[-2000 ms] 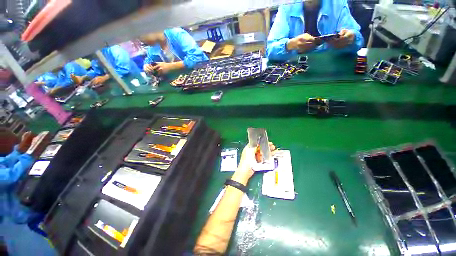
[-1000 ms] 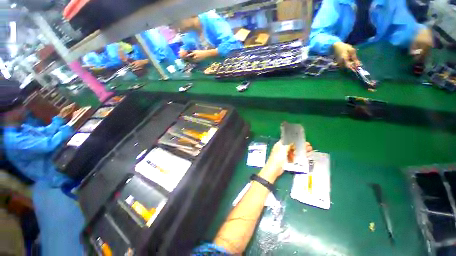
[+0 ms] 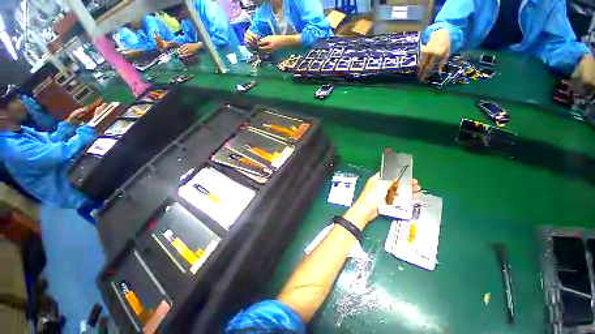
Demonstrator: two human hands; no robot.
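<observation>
My left hand (image 3: pixel 375 199) holds a silver-backed display module (image 3: pixel 398 173) with an orange flex cable, thumb on its left edge and fingertips showing at its right edge. The module is held above the bench, silver back up. A second display module (image 3: pixel 424 238) with an orange strip lies on the green mat below and right of it, partly overlapped in view. My right hand is not in view. A black foam tray (image 3: pixel 189 140) at the left holds several displays with orange flex in its slots.
A small white labelled bag (image 3: pixel 342 189) lies left of my hand, crinkled clear film (image 3: pixel 355 280) nearer. A black pen (image 3: pixel 504 280) and a blister tray (image 3: pixel 551 274) are at right. Across the bench are a frame tray (image 3: pixel 355 59), loose phone parts (image 3: pixel 483 130) and people in blue smocks.
The camera view has turned left, so the blister tray is now cut by the right edge. The person opposite has put a phone part down on the mat. My left hand still holds the display.
</observation>
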